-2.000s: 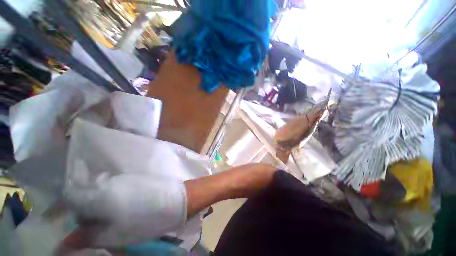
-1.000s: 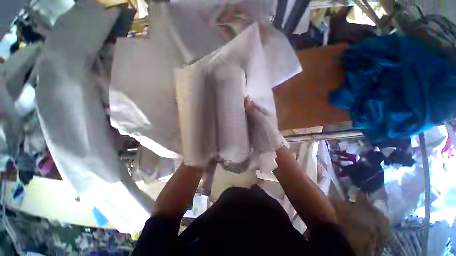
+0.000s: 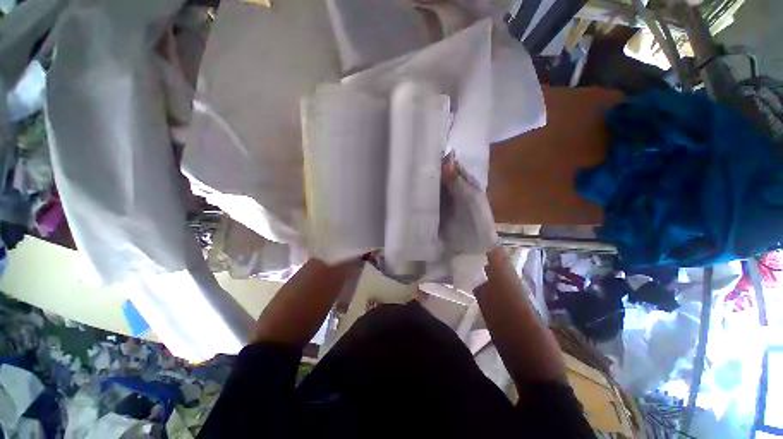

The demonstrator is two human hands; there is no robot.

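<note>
An open pad of white pages [image 3: 348,171] is held up in front of me, with a blurred, curved section of pages standing at its right half. My right hand [image 3: 468,210], in a white knitted glove, grips the pad's right edge, with bare fingertips showing at the page edge. My left hand [image 3: 354,261] is at the pad's lower left; its fingers are hidden behind the pages. Large creased sheets of pale pattern paper [image 3: 257,94] lie behind the pad.
A brown board [image 3: 549,163] lies to the right, with a bright blue fabric bundle [image 3: 687,184] on its end. A long pale sheet [image 3: 120,171] curves down at left. Fabric scraps [image 3: 112,399] are heaped at lower left. Dark metal bars [image 3: 549,21] are at the top.
Two seconds ago the view was tilted, with the gloved hand blurred over the sheets. Since one second ago the pad stays held in both hands, and its raised pages have shifted right.
</note>
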